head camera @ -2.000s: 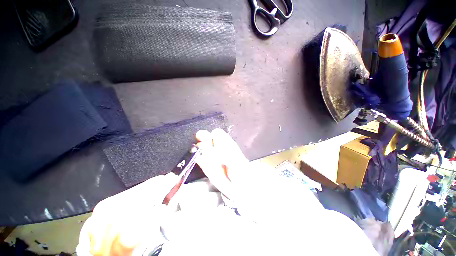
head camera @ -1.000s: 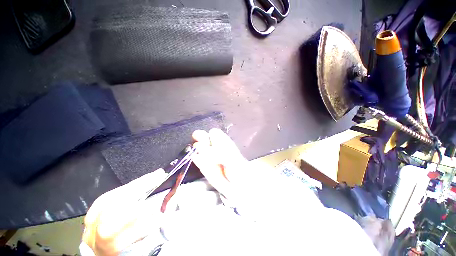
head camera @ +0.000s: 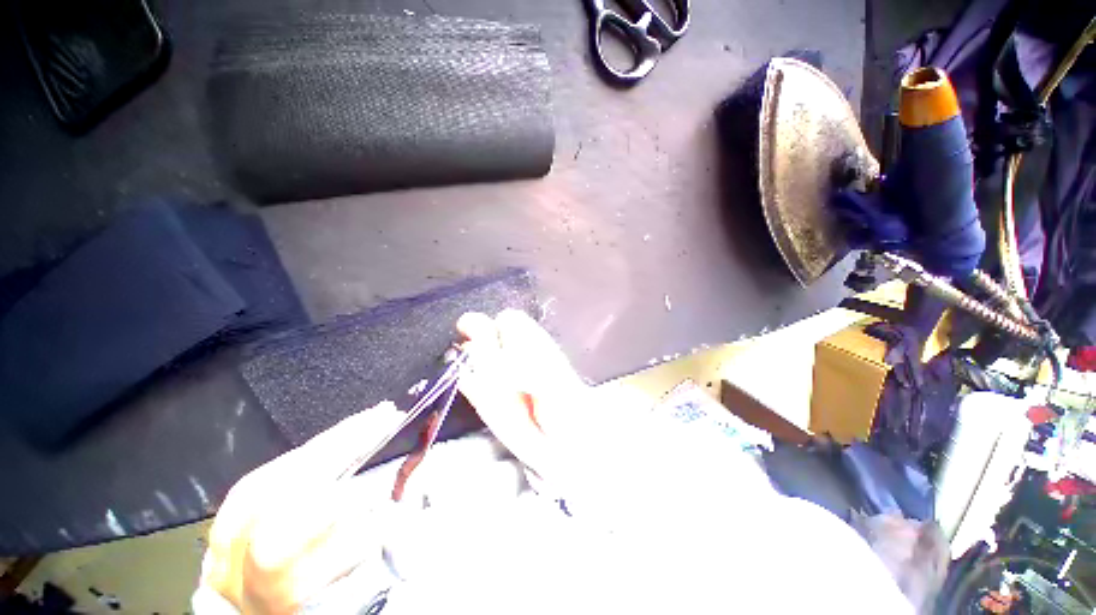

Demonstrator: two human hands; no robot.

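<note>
My left hand (head camera: 301,505) is overexposed at the lower left and holds slim silver tweezers (head camera: 415,423), two prongs showing, tips pointing up and right. My right hand (head camera: 529,384) is overexposed; its fingertips meet the tweezers' tips. Whether it pinches something small there, I cannot tell. Just beyond both hands, a speckled black-grey piece (head camera: 361,354) lies over navy cloth at the table's front edge, partly hidden by the hands. A reddish-brown strip (head camera: 412,469) shows between the hands; what it is, I cannot tell.
Navy panels (head camera: 120,312) lie at left. A curled black-grey stack (head camera: 385,108) lies at upper centre, a phone (head camera: 96,54) at upper left, shears (head camera: 631,42) beyond. The iron (head camera: 808,174) stands at right, its hose (head camera: 962,303) running right. A cardboard box (head camera: 849,382) is below the table.
The tweezers' two prongs show spread wider than two seconds ago. My hands have barely moved; the whole view has shifted slightly.
</note>
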